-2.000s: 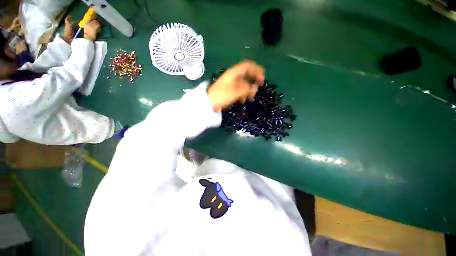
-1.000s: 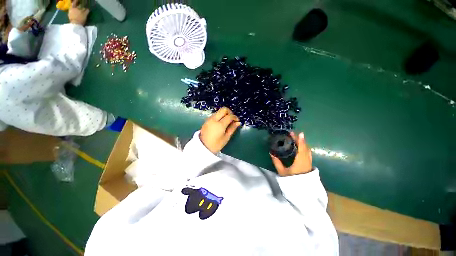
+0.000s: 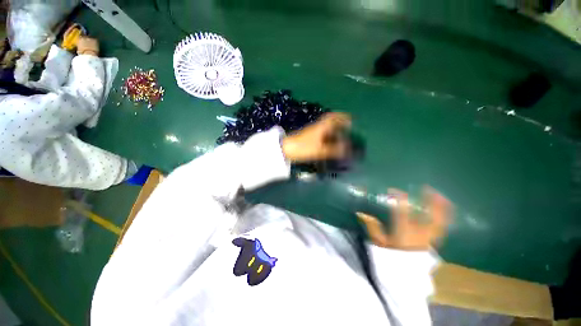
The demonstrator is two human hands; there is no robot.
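Note:
My left hand (image 3: pixel 318 139) is blurred, over the right part of the heap of small black fittings (image 3: pixel 271 111), and grips a dark, blurred object (image 3: pixel 355 151) that looks like the black cylindrical housing. My right hand (image 3: pixel 414 219) is also blurred, lower right near the bench's front edge, with fingers spread and nothing seen in it. Two more black housings lie farther back, one (image 3: pixel 395 57) behind the heap to the right, one (image 3: pixel 530 89) farther right.
A white fan (image 3: pixel 210 70) lies behind the heap, with a pale blue strip (image 3: pixel 226 119) at the heap's left. A small red-gold heap (image 3: pixel 143 87) lies near a neighbour in dotted white (image 3: pixel 48 130). Cardboard boxes stand at left (image 3: pixel 137 198) and right (image 3: pixel 490 290).
The housing in my right hand a second ago is no longer there; my left hand has moved right from the heap's front edge and holds a dark object. My right hand has moved right and opened.

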